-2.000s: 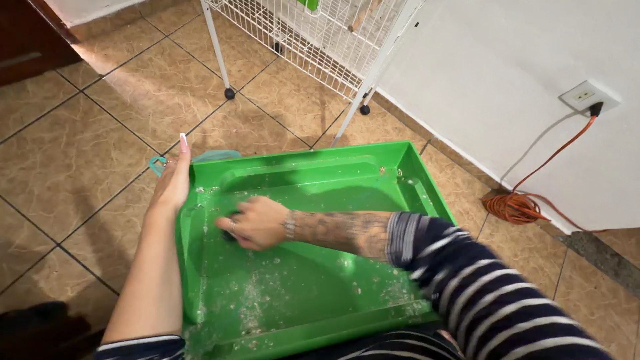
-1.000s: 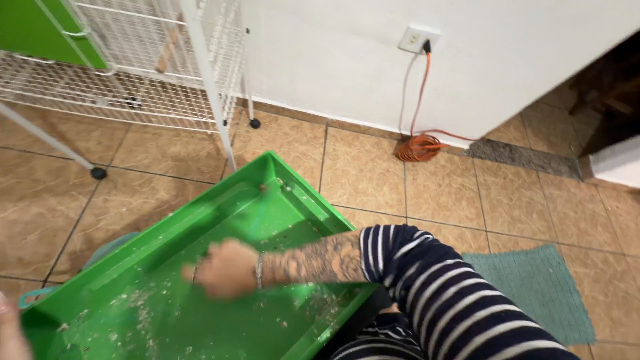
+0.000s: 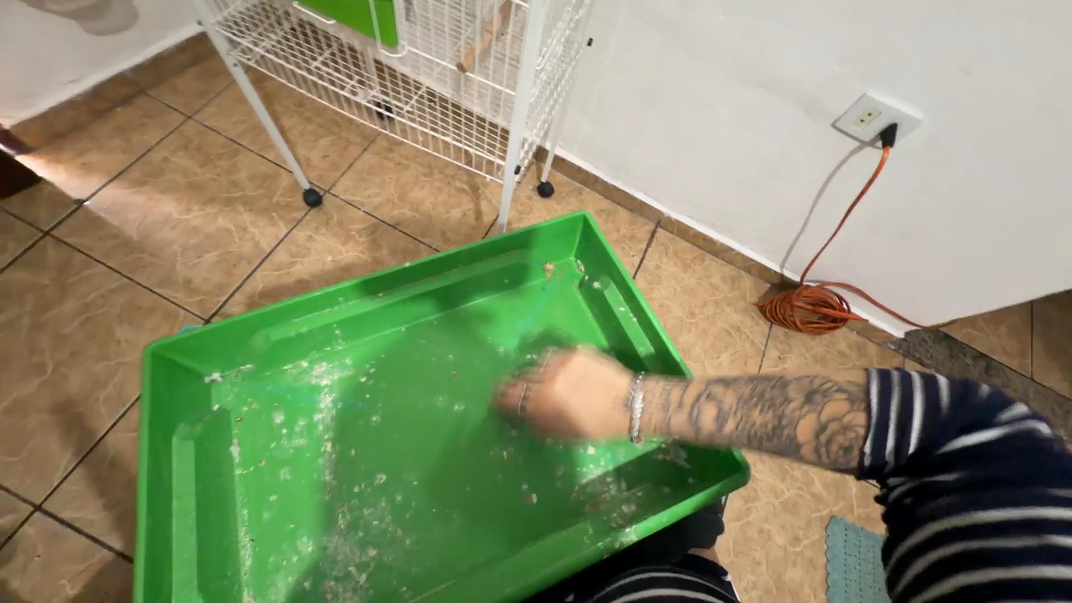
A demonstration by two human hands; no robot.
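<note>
A green plastic tray (image 3: 419,469) with raised walls lies tilted across my lap. White and brown crumb-like debris sticks to its bottom, thickest along the left side and near the lower right wall. Over the tray's right half is my right hand (image 3: 569,394), blurred, with its fingers curled down towards the bottom. A ring and a silver bracelet show on it. The blur hides whether anything sits under those fingers. My left hand is out of the frame.
Behind the tray stands a white wire cage (image 3: 377,109) on legs with black casters. At the right, an orange extension cord (image 3: 808,308) lies coiled by the wall, plugged into an outlet (image 3: 875,120). A teal mat (image 3: 856,559) lies on the tiled floor at lower right.
My left hand, at the tray's left edge two seconds ago, has gone out of view. My right hand has moved from the tray's left part to its right half. The view has swung about.
</note>
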